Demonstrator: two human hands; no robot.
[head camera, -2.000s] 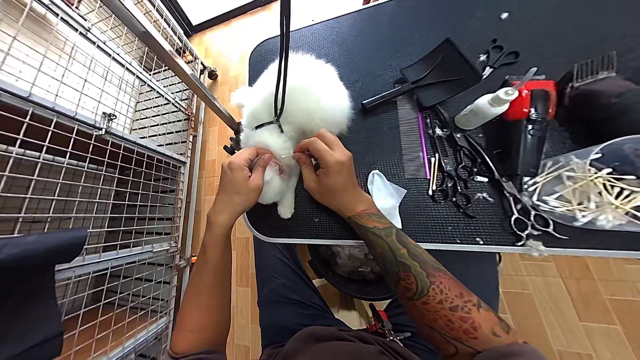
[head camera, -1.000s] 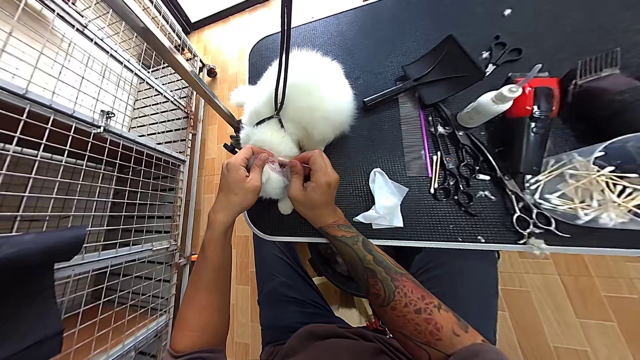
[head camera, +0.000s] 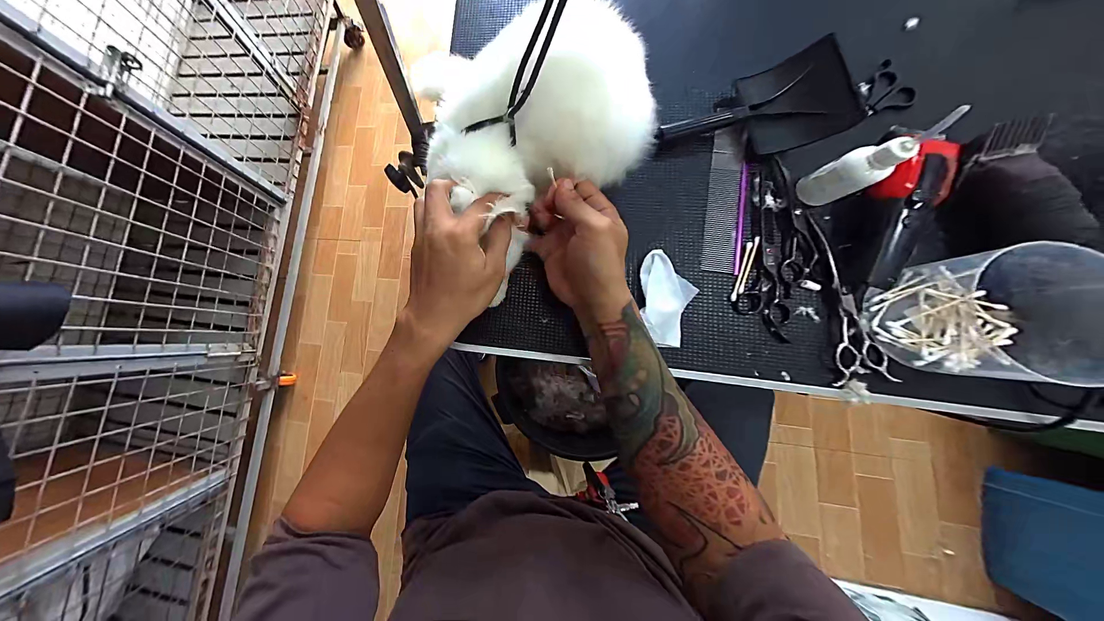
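A white fluffy dog (head camera: 578, 86) is on the black grooming table (head camera: 552, 321), with a black loop lead (head camera: 528, 73) around its neck. My left hand (head camera: 455, 259) grips the fur of the dog's head, fingers bent into it. Close beside the head, my right hand (head camera: 586, 237) pinches a cotton swab (head camera: 552, 175) whose tip shows above the fingers. The dog's face is mostly hidden by my hands. A crumpled white wipe (head camera: 664, 297) lies right of my right wrist.
At the right lie a comb (head camera: 723, 211), several scissors (head camera: 849, 345), a black dustpan (head camera: 798, 95), a white bottle (head camera: 858, 171), a red-and-black clipper (head camera: 918, 185) and a bag of cotton swabs (head camera: 944, 319). A wire cage (head camera: 138, 216) stands left. A bin (head camera: 561, 405) is below the table edge.
My hands have moved apart slightly, and the dog's head has turned between them. A cotton swab tip now shows above my right fingers.
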